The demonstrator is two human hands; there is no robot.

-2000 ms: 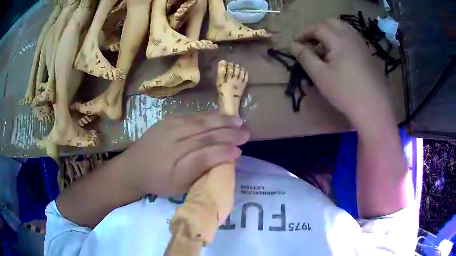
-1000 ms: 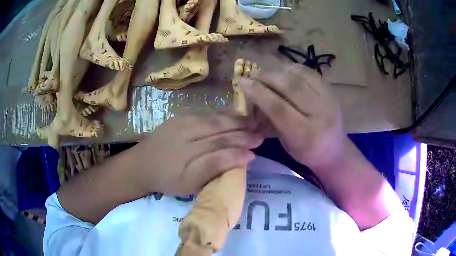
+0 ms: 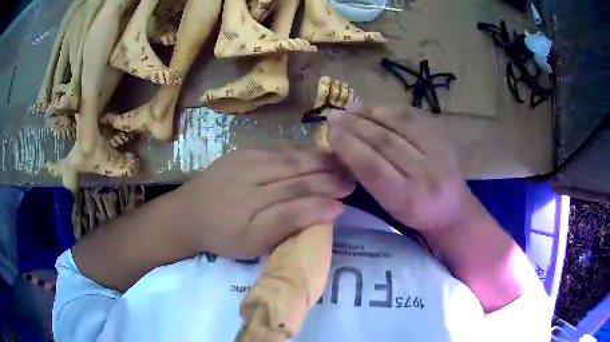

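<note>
A tan-yellow model leg (image 3: 294, 274) points away from me, its foot (image 3: 336, 93) over the table's near edge with toes at the far end. My left hand (image 3: 267, 200) is wrapped around the leg below the foot. A black strap piece (image 3: 321, 113) lies across the foot just behind the toes. My right hand (image 3: 401, 160) is at the foot's right side, its fingertips on the strap's right end. The fingers hide part of the foot and strap.
A heap of loose black straps (image 3: 423, 83) lies right of the foot. A second heap (image 3: 525, 67) lies farther right beside a white scrap (image 3: 539, 47). Piled model legs (image 3: 93, 87) cover the left. A white dish (image 3: 361, 9) with a thin stick is at the top. A blue crate (image 3: 512, 207) is below the edge.
My right hand has come from the strap heap to the foot. A black strap now shows across the foot. My left hand still holds the leg, which has shifted slightly right.
</note>
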